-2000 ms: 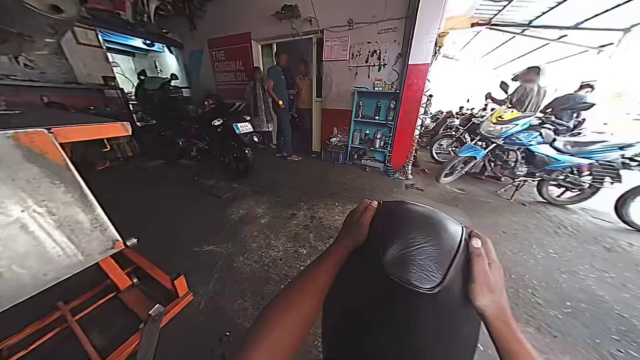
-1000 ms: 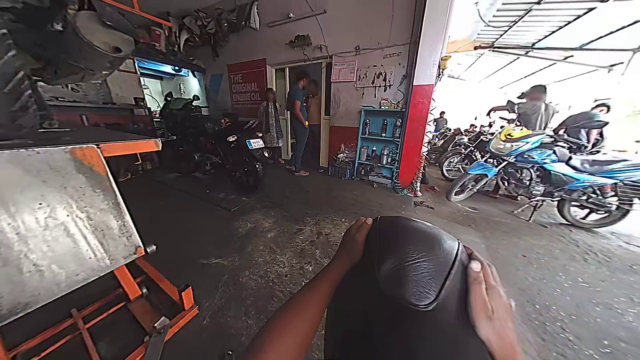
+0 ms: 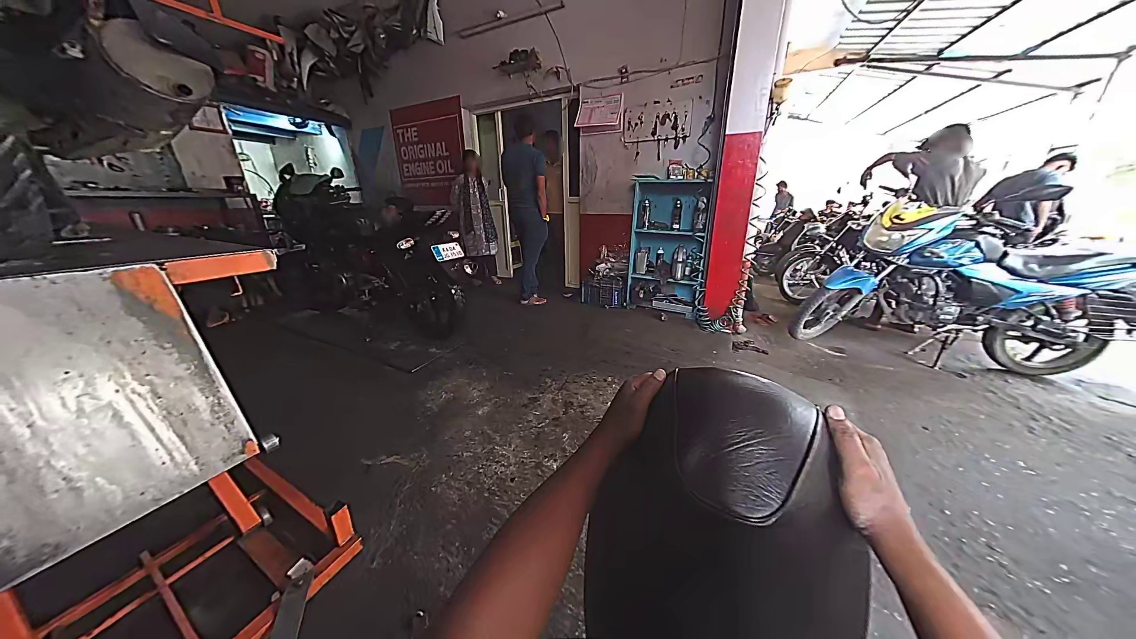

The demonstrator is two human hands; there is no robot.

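A black, leather-like motorcycle seat (image 3: 737, 497) stands in front of me at the bottom of the head view, its rounded, creased end pointing away. On its left edge lies my left hand (image 3: 637, 404), the fingers partly hidden by the seat. My right hand (image 3: 863, 470) presses against the right side with its thumb near the top edge. The seat is held between both hands, and its lower end runs out of view.
An orange lift frame (image 3: 257, 524) with a metal plate (image 3: 115, 408) stands at left. Beyond are a black motorcycle (image 3: 426, 275), a blue shelf (image 3: 670, 235), a red and white pillar (image 3: 741, 204) and a blue motorcycle (image 3: 950, 275). People stand near the doorway and the motorcycles.
The view has swung slightly left. Both hands stay on the seat. A person at the doorway has turned away towards the opening.
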